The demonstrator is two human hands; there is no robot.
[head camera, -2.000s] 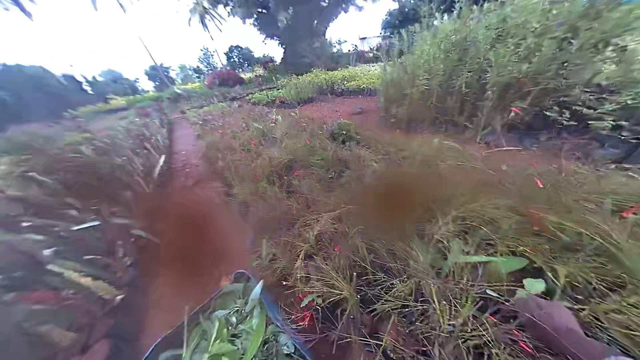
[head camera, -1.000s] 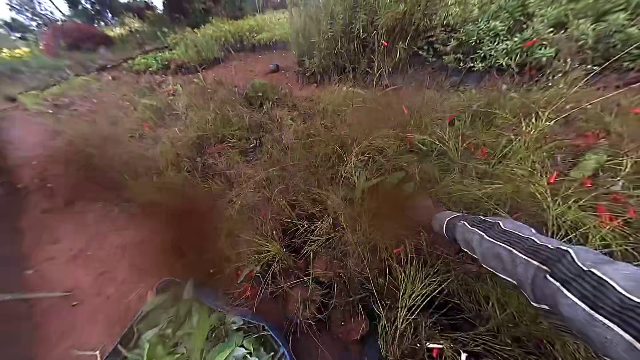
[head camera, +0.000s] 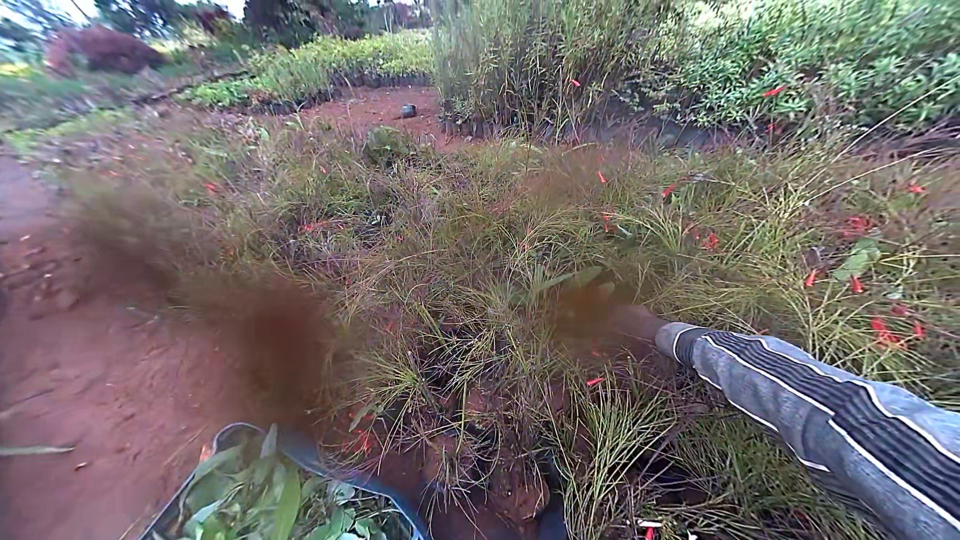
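My right hand [head camera: 630, 324] reaches from a grey striped sleeve [head camera: 817, 405] into thin-leaved grassy plants [head camera: 517, 262] with small red flowers. A brown blur covers its fingers, so their pose is hidden; green leaves [head camera: 574, 281] show beside or just past them, and whether the hand holds them is unclear. My left hand is not in view. At the bottom left stands a blue-rimmed container [head camera: 390, 495] filled with loose green leaves [head camera: 262, 495].
Bare red soil [head camera: 97, 405] runs along the left. Taller leafy plants [head camera: 525, 67] rise behind the grassy ones. A small dark pot [head camera: 409, 111] sits on soil near the top. Another brown blur obscures the ground left of centre.
The view has turned right and down since the earliest frame. The right sleeve, absent two seconds ago, has come in from the right and reaches among the plants.
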